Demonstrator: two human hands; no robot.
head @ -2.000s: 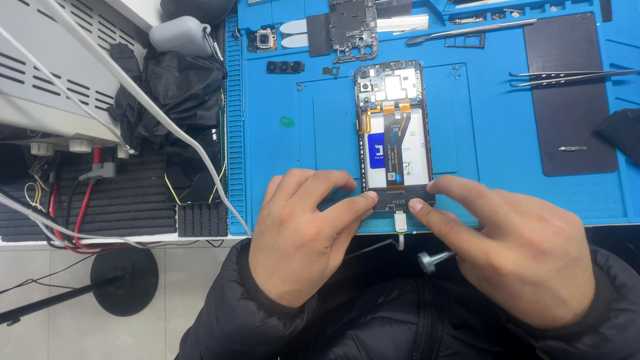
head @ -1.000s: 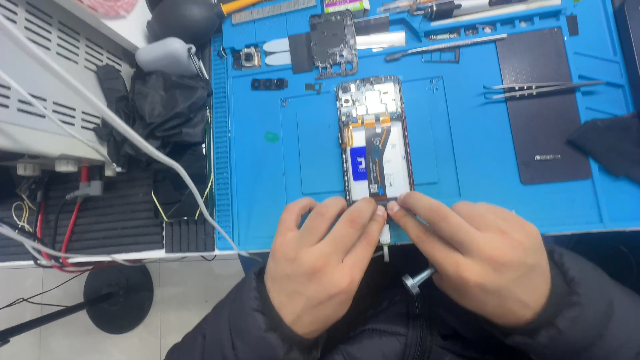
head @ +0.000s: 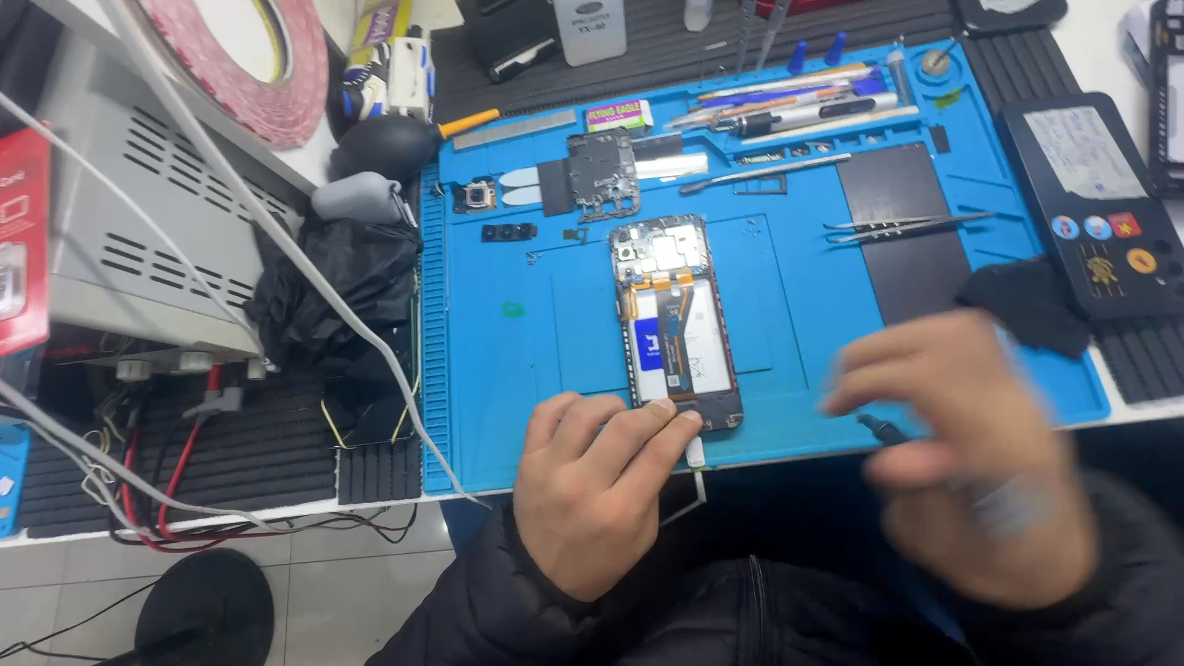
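An opened smartphone [head: 680, 324] lies on the blue repair mat, its circuit board, flex cables and battery exposed. My left hand [head: 601, 481] holds its lower end, fingertips on the dark bottom part. A white cable plug [head: 695, 451] is at the phone's bottom edge, just beside those fingers. My right hand [head: 971, 444], blurred, is raised to the right of the phone around a slim tool with a black end [head: 881, 429], which looks like a screwdriver; its grip is partly hidden. Curved metal tweezers [head: 906, 227] lie over a dark flat panel [head: 902, 185], clear of both hands.
A phone mid-frame [head: 603, 176], camera module [head: 477, 194] and black camera cover [head: 509, 232] lie beyond the phone. A metal spudger [head: 768, 173] and several tools are farther back. At right are a black cloth [head: 1031, 305] and dark device [head: 1078, 203]; a white cable [head: 305, 277] crosses the left side.
My right hand has left the phone's lower end and moved to the right. My left hand stays at the phone. The view has shifted to show more of the bench.
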